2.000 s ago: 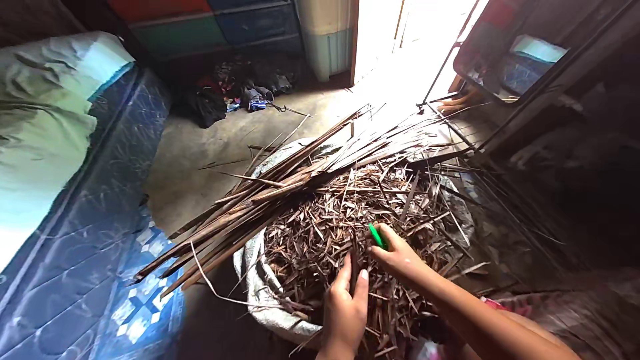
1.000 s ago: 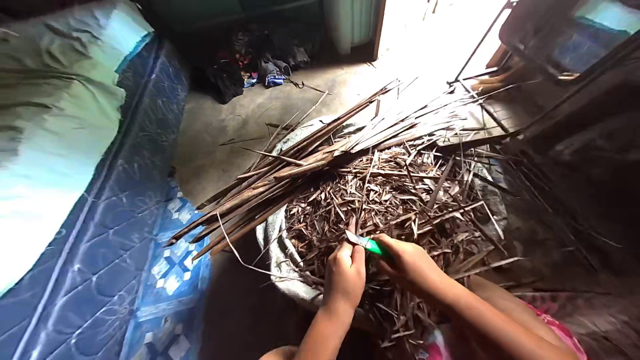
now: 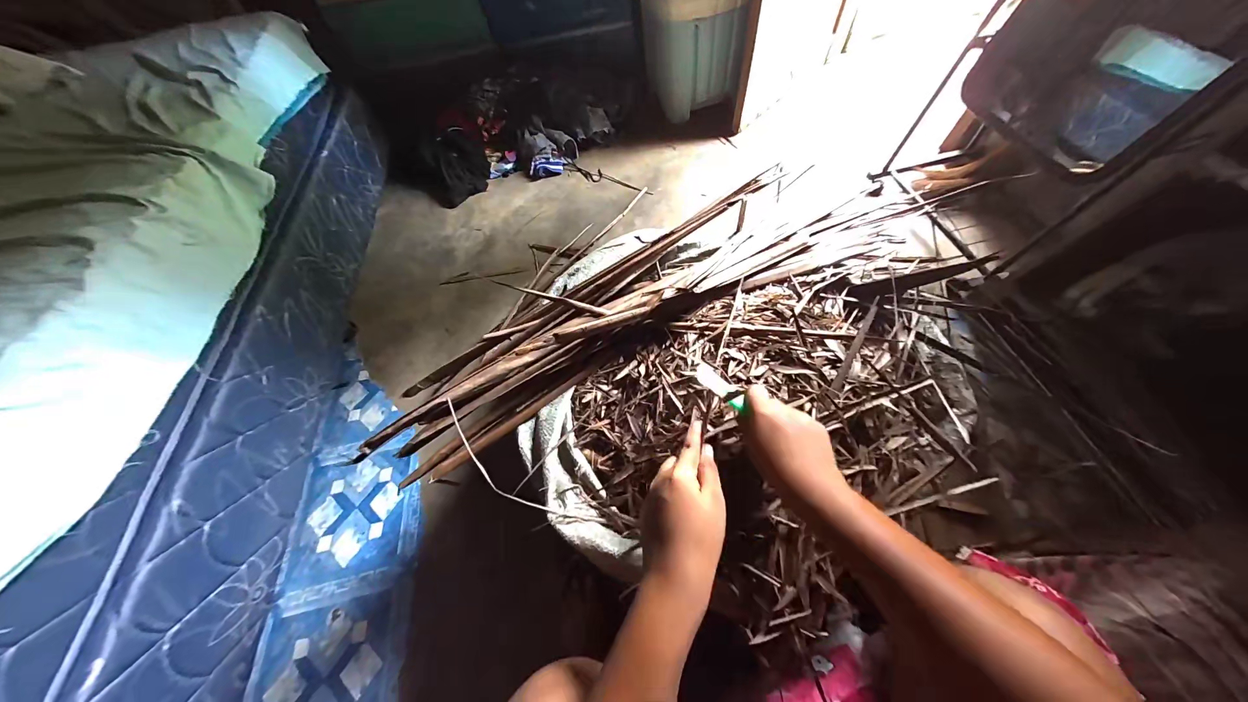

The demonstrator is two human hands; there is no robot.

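My right hand [image 3: 788, 444] is closed on a knife [image 3: 717, 380] with a green handle, its pale blade pointing up and left over the sack. Just left of it, my left hand [image 3: 684, 502] has its fingers pinched on what looks like a thin dark strip of dried leaf, mostly lost against the heap. Below both hands lie many short brown pieces of dried leaf [image 3: 634, 400] in an open white woven sack [image 3: 558, 458]. A bundle of long dried leaf strips [image 3: 546, 351] lies across the sack's far left part.
A blue mattress [image 3: 224, 429] with a pale green sheet [image 3: 146, 234] stands at the left, beside a blue patterned mat [image 3: 346, 517]. Dark bags and small items [image 3: 468, 161] lie on the floor at the back. A mirror [image 3: 1111, 97] leans at the upper right, near a bright opening.
My right hand with the knife has moved up and away from my left hand; one second ago the blade was at the left fingertips.
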